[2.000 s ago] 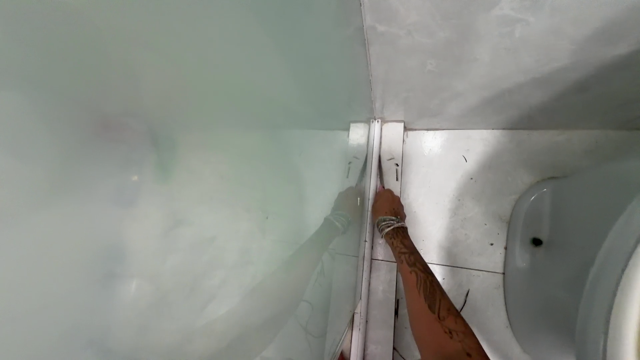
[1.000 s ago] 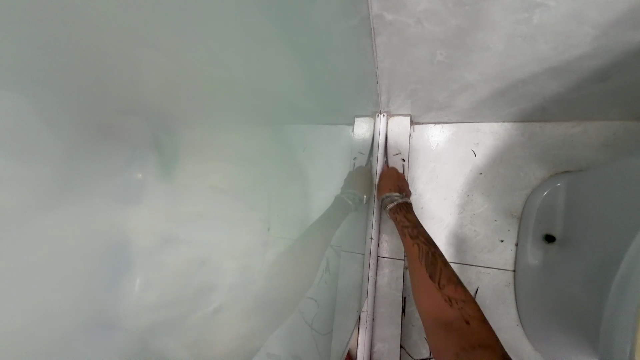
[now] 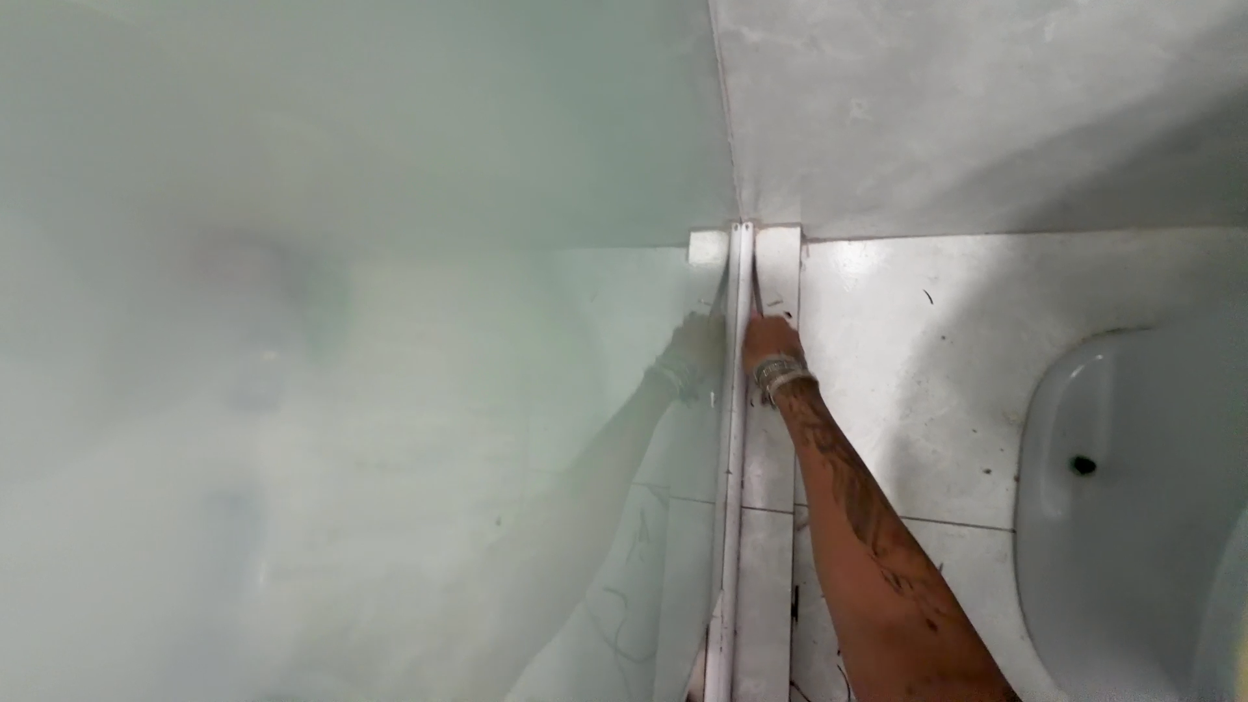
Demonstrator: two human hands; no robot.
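Note:
My right hand (image 3: 772,343) is closed around a thin, dark, blade-like tool (image 3: 757,285), whose handle is hidden in the fist. The tool points toward the wall, along the foot of a glass panel (image 3: 546,370). Beside the knuckles runs a white metal rail (image 3: 733,439) at the base of the glass, on a raised pale sill (image 3: 767,585). Pale bracelets circle the wrist, and the glass reflects the hand and arm. My left hand is not plainly in view; a small skin-coloured patch at the bottom edge by the rail cannot be identified.
A grey wall (image 3: 936,117) meets the far end of the sill. To the right, a white ceramic bathroom fixture (image 3: 1058,546) with a dark hole stands on the pale tiled floor (image 3: 877,292). Thin dark strips of debris (image 3: 844,673) lie beside the sill.
Compared with two seconds ago, my right hand has moved along the rail toward the wall, still closed on the tool. It has shifted little since one second ago.

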